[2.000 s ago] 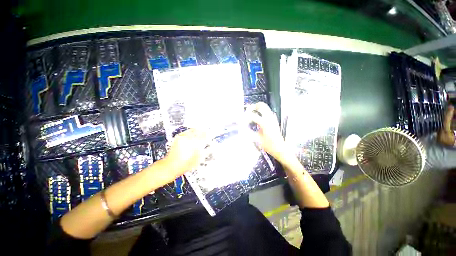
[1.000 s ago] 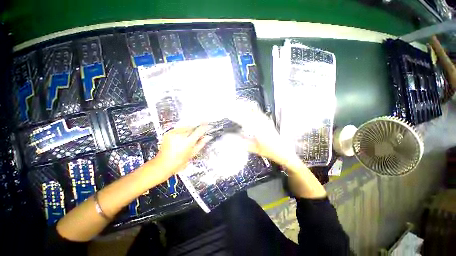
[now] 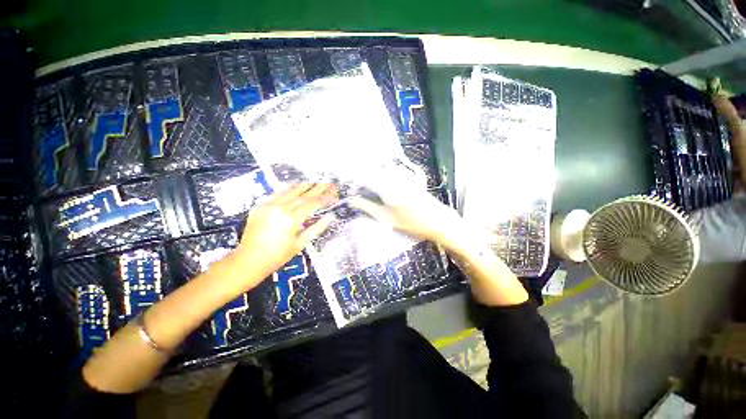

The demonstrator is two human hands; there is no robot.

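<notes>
A white-edged adhesive sheet point(image 3: 315, 114) with strong glare lies tilted over the black blister tray point(image 3: 176, 209). My left hand point(image 3: 286, 225) is over the sheet's left side, fingers pointing toward its middle. My right hand point(image 3: 409, 211) is over the sheet's right side, its fingers close to my left fingertips. Glare hides what is between the fingertips, so I cannot tell whether either hand holds something. Blue parts point(image 3: 106, 135) lie in the tray pockets, several with dark pieces on their wide ends. Blue also shows at the sheet's lower end.
A stack of glossy sheets point(image 3: 511, 164) lies on the green surface point(image 3: 601, 147) right of the tray. A beige fan point(image 3: 642, 244) stands at the right. Stacked black trays point(image 3: 691, 143) are at the far right, beside another person's arm point(image 3: 730, 123).
The sheet has turned, its top now leaning left, and blue parts have become visible near its lower end. Both hands have shifted slightly, with the fingers now close together over its middle.
</notes>
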